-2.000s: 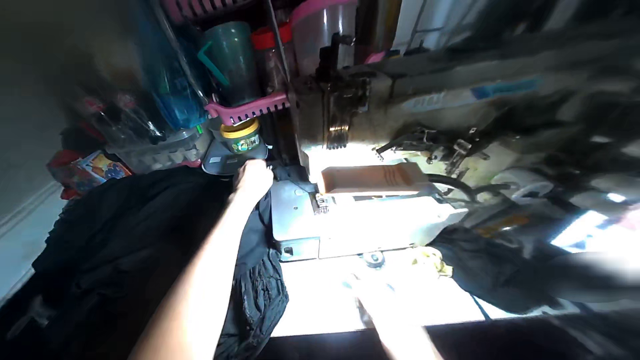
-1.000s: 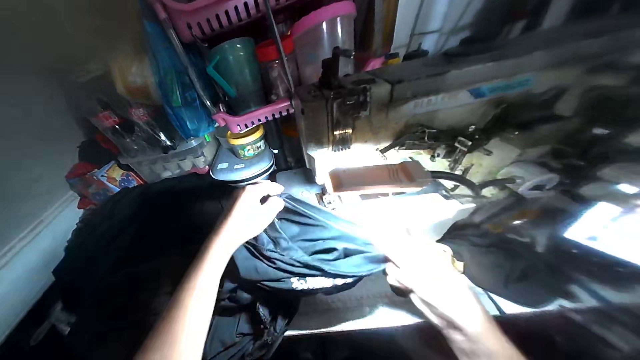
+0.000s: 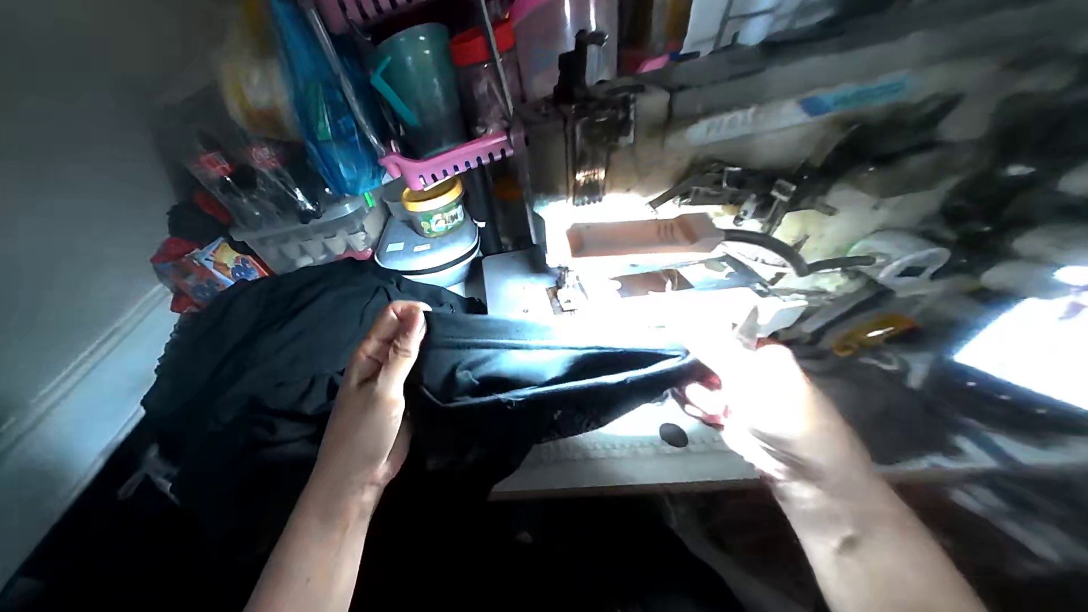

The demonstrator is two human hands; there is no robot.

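A dark fabric garment is stretched sideways between my hands in front of an industrial sewing machine. My left hand pinches its folded edge at the left end. At the other end, my right hand grips the same edge, partly washed out by glare. The presser foot stands just beyond the cloth, below the machine's needle area. A larger heap of dark cloth lies left of my left hand. One small dark round object rests on the table below my right hand.
A pink basket with a green pitcher stands behind on the left. Below it are a yellow-lidded tub and a clear container. A bright screen-like panel and blurred dark cloth lie at the right.
Two seconds ago my hands were apart, the left near the machine bed. The garment came between them one second ago, and it is now held nearly level, the left hand lower.
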